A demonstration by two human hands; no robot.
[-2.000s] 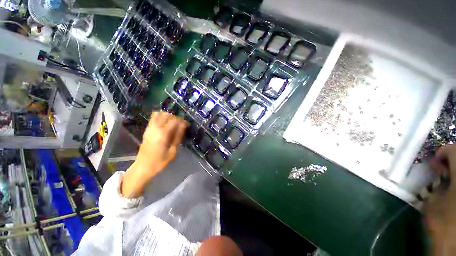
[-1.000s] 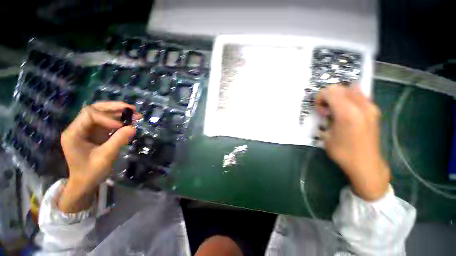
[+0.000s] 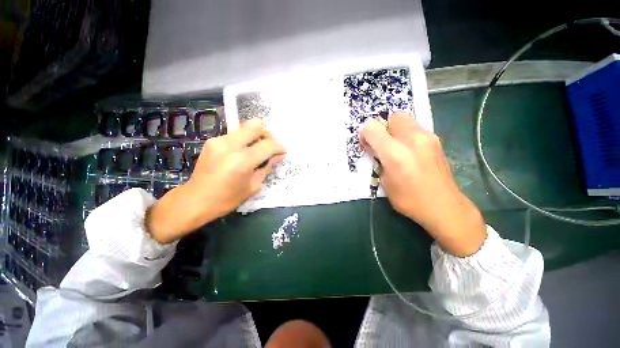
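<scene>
My left hand [image 3: 234, 163] is over the left section of the white parts tray [image 3: 313, 139], thumb and fingers pinched on a small dark piece, mostly hidden, that looks like a black housing [image 3: 262, 163]. My right hand [image 3: 408, 160] is at the right section, fingers around the slim banded suction pen [image 3: 374, 182]; its tip is hidden by the fingers. Small black parts [image 3: 377, 88] are heaped in the right section. Fine grey-brown specks [image 3: 253, 107] lie in the left section. Whether the pen holds a part cannot be told.
A blister tray [image 3: 146, 146] with black housings lies left of the white tray, a second [image 3: 37, 197] farther left. A whitish pile [image 3: 285, 231] lies on the green mat [image 3: 306, 265]. The clear hose [image 3: 484, 146] loops near the blue box [image 3: 598, 126]. A pale grey sheet [image 3: 285, 41] is behind.
The view has swung and levelled. My left hand has moved right with the dark piece, from the blister tray to over the white tray. My right hand stays at the black parts.
</scene>
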